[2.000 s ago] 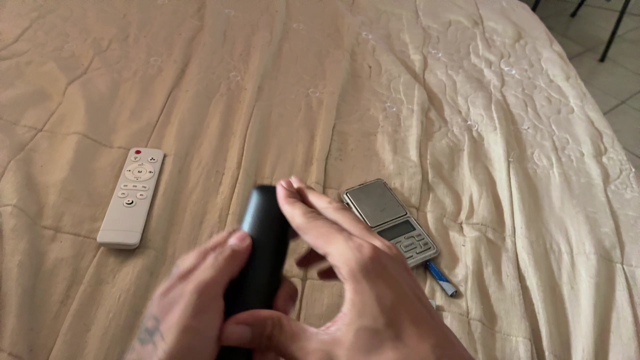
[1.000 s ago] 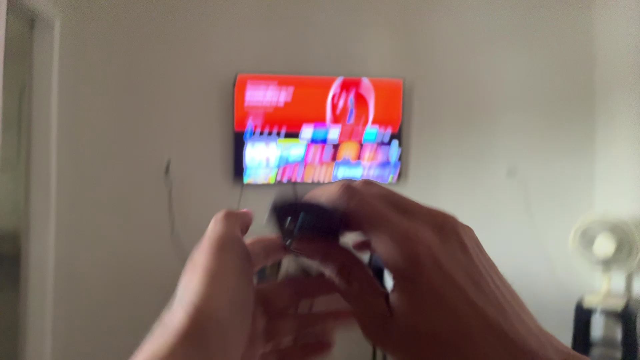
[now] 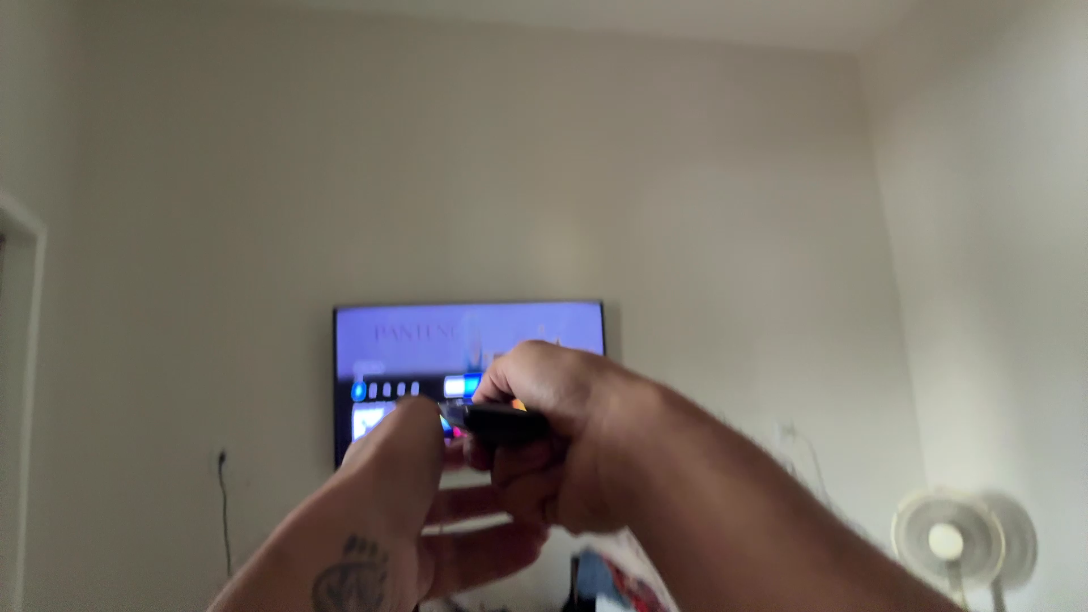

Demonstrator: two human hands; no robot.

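Both my hands are raised in front of a wall-mounted television [image 3: 467, 327], whose lit screen they partly cover. My right hand [image 3: 552, 425] is closed around a slim black object [image 3: 501, 422], likely a remote control, seen end-on. My left hand [image 3: 425, 484] is beside its left end, with the fingers apart and stretched underneath toward my right hand; whether they touch the object cannot be told. The buttons of the object are not visible.
A pale round fan [image 3: 948, 540] stands at the lower right near the wall. A dark cable [image 3: 224, 510] hangs on the wall at the left, beside a door frame [image 3: 34, 340]. Colourful cloth-like items [image 3: 616, 578] show below my hands.
The view has swung up from the bed, with its white remote and pocket scale, to the wall. The television's picture has changed from red to violet. My right hand has kept hold of the black object.
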